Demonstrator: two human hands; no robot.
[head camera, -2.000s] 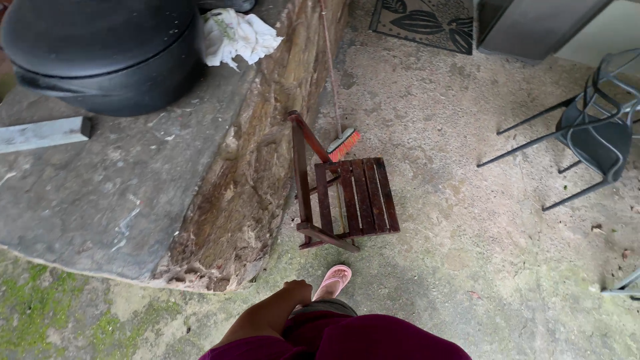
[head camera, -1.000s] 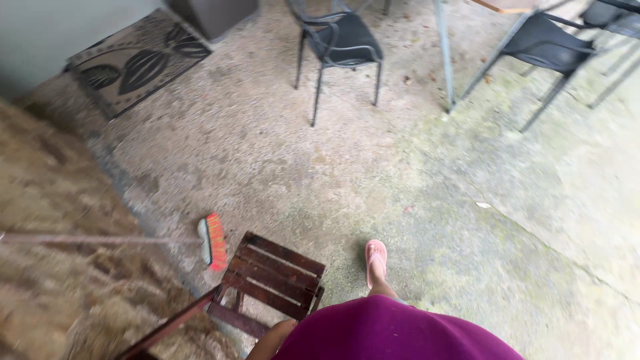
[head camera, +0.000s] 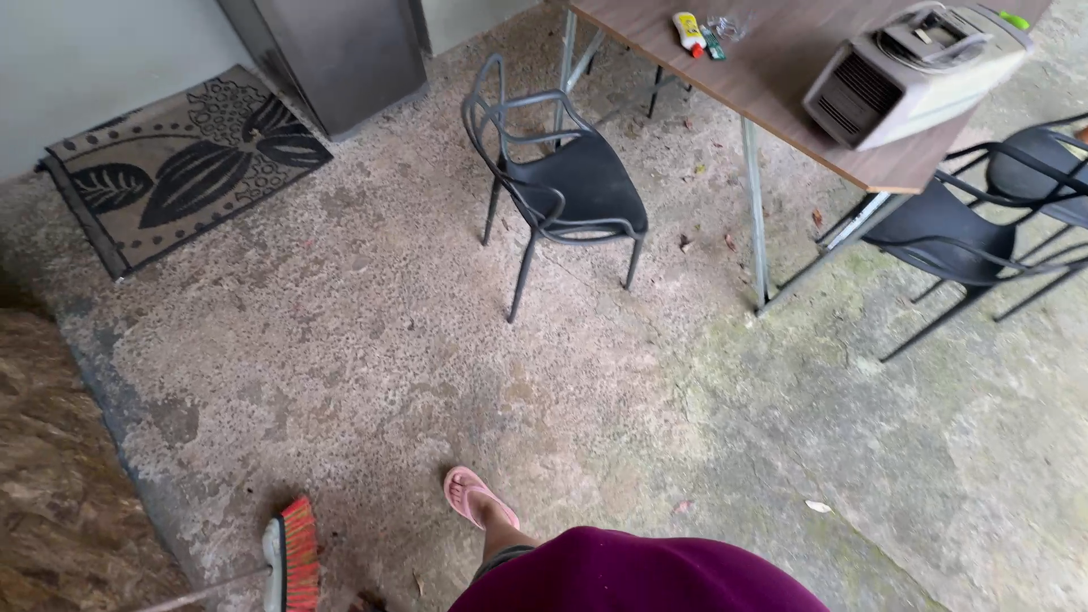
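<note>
Neither my left hand nor my right hand shows in the head view, so what they hold cannot be seen. At the lower left a broom head (head camera: 293, 557) with orange bristles and a pale handle lies on the concrete floor. Beside it, at the bottom edge, a small bit of dark reddish wood (head camera: 367, 602) shows. My foot in a pink flip-flop (head camera: 478, 499) stands on the floor, in front of my purple top.
A black chair (head camera: 582, 183) stands mid-view near a wood-topped table (head camera: 773, 81) bearing a device with a grille (head camera: 918, 76) and a glue bottle (head camera: 688, 32). More black chairs (head camera: 943, 229) are at right. A leaf-patterned mat (head camera: 195, 161) and rough stone edge (head camera: 59, 459) lie left.
The view has swung toward the table and chairs. The wooden slatted folding chair, fully seen earlier, is almost out of view. The arm and hand seen near it earlier no longer show.
</note>
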